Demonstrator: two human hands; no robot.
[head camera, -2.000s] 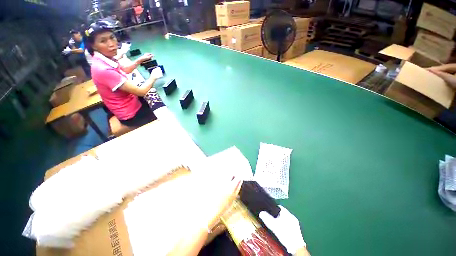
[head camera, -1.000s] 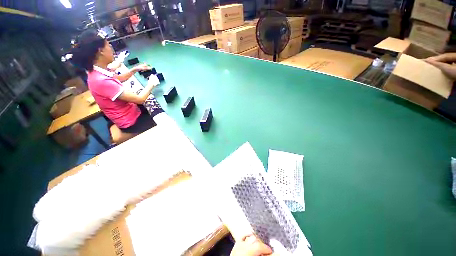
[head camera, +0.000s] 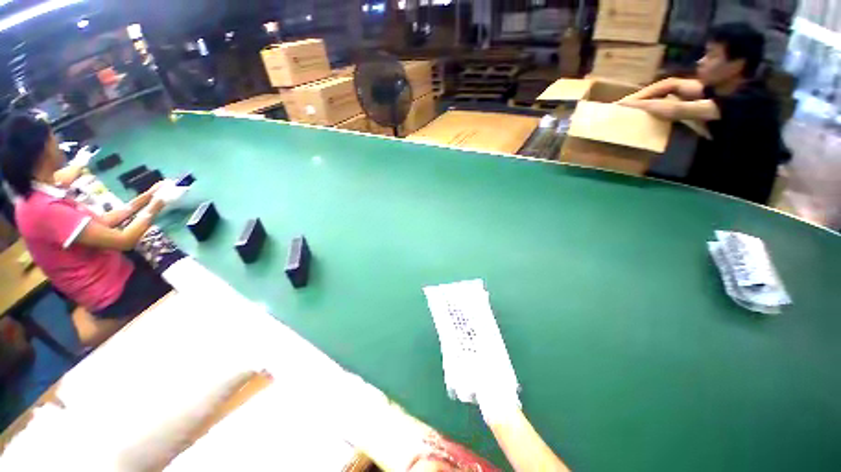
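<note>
A whitish bubble bag (head camera: 470, 332) lies over the green belt in front of me, with dark dotted texture showing through its middle. My right hand (head camera: 498, 398), in a white glove, is at the bag's near end and seems to hold it; glove and bag blend in the glare, so the fingers are hard to make out. My left hand is not in view. A pile of empty bubble bags (head camera: 221, 341), overexposed white, covers the side table at the lower left. Black units (head camera: 298, 261) stand in a row on the belt, up and to the left.
Several filled bags (head camera: 749, 271) lie stacked on the belt at the right. Red wrapping (head camera: 452, 455) is on the near edge. A person in pink (head camera: 78, 249) handles units at the left. Across the belt, a person in black (head camera: 742, 138) reaches into an open carton (head camera: 613, 129).
The view has turned right. The bag that was held near me is now out over the belt under my gloved right hand. The bare left hand has left the picture.
</note>
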